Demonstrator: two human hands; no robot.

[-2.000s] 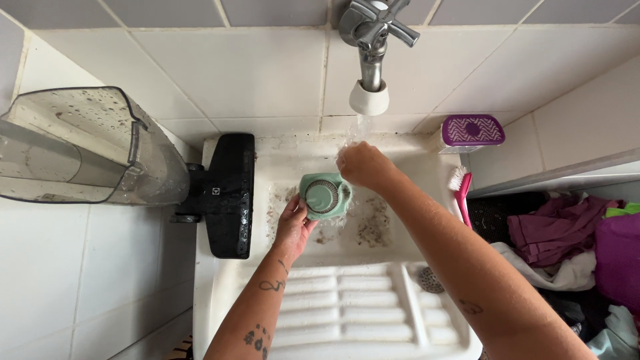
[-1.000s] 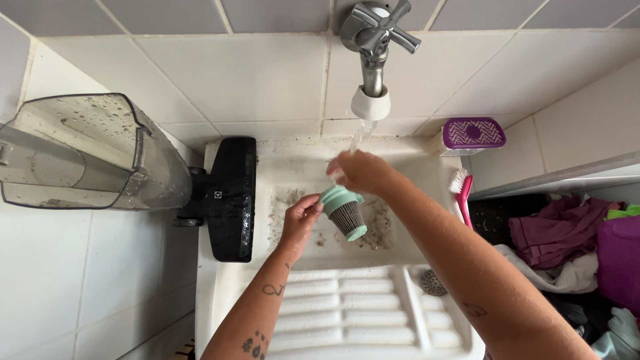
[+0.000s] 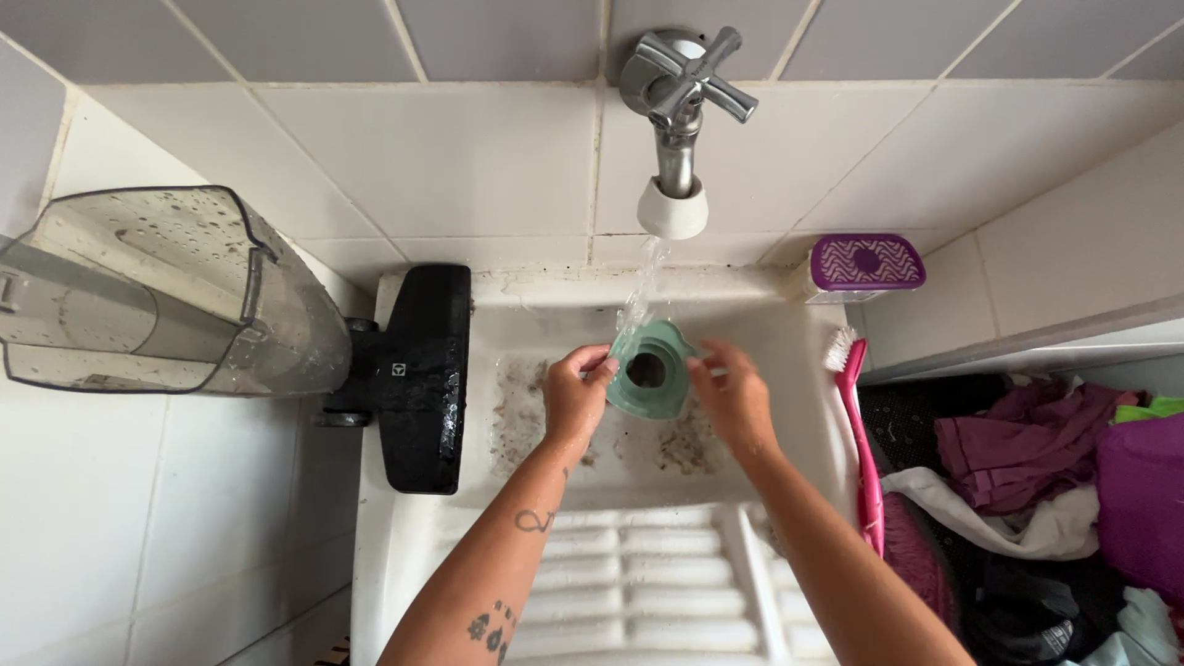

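Over the basin of a white laundry sink (image 3: 768, 324), my left hand (image 3: 580, 393) pinches the left edge of a green plastic vacuum filter piece (image 3: 668, 398). Its round opening faces up. Water from the wall tap (image 3: 678, 153) runs onto the upper left of the piece. At its right edge is my right hand (image 3: 735, 393), blurred, with fingers spread; whether they touch the rim is unclear. Dark wet dirt lies on the basin floor beneath.
A black vacuum floor nozzle (image 3: 421, 398) rests on the sink's left edge, beside a clear dust container (image 3: 185, 287). A purple-lidded box (image 3: 867, 264) and pink brush (image 3: 862, 444) lie along the right rim. Clothes (image 3: 1036, 435) are piled at the right, below a ribbed washboard's level (image 3: 666, 583).
The green piece has turned from its tilted side view, with mesh cone showing, to opening upward. My right hand has moved from under the tap to the piece's right side.
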